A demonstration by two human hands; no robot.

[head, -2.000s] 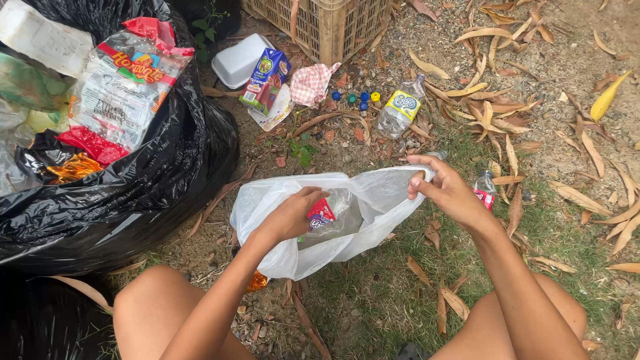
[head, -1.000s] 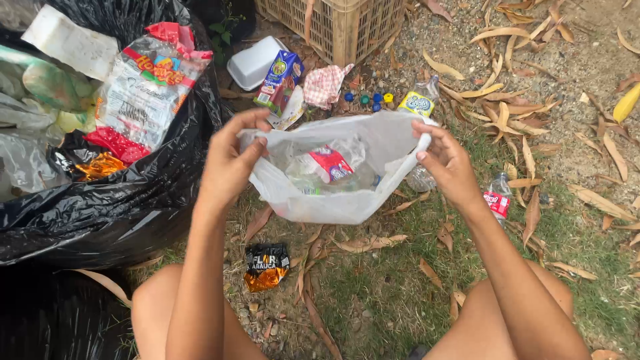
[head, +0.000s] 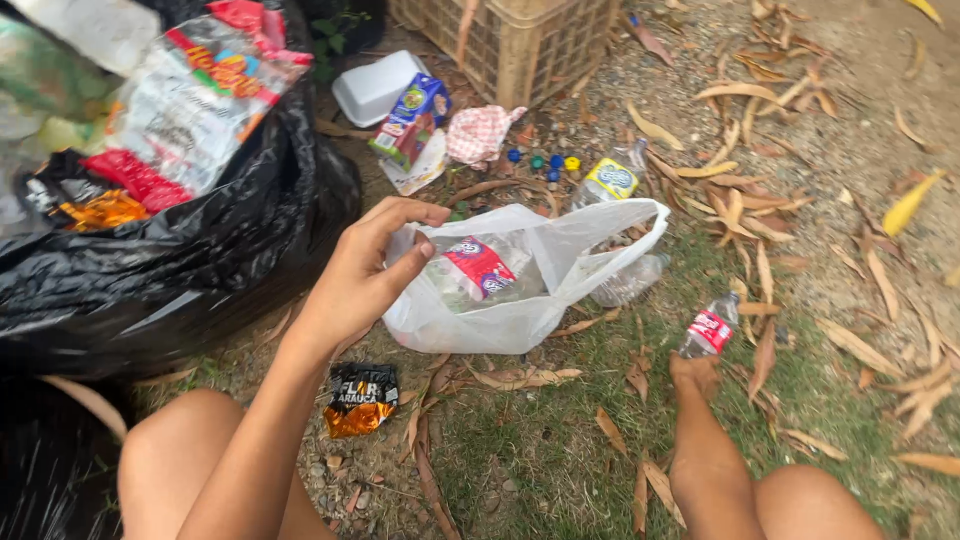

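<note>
My left hand (head: 375, 270) pinches the left edge of a white plastic carrier bag (head: 487, 330), which gapes upward between my knees and the crate. Inside the bag lies a clear plastic bottle with a red label (head: 480, 266). The bag's right handle loop stands up with no hand on it. To the right, my right hand (head: 696, 373) is at the lower end of a small clear plastic bottle with a red label (head: 709, 327), fingers around that end. A black and orange foil packet (head: 361, 399) lies on the ground below the carrier bag.
A full black garbage bag (head: 247, 247) stands at left. Behind are a plastic crate (head: 517, 60), foam container (head: 375, 86), drink carton (head: 412, 120), checkered paper (head: 480, 135), several bottle caps (head: 556, 162) and a yellow-labelled bottle (head: 611, 180). Another clear bottle (head: 630, 279) lies beside the carrier bag.
My right hand has let go of the carrier bag's right handle and moved down and right to the small red-labelled bottle. My left hand still holds the bag's left side.
</note>
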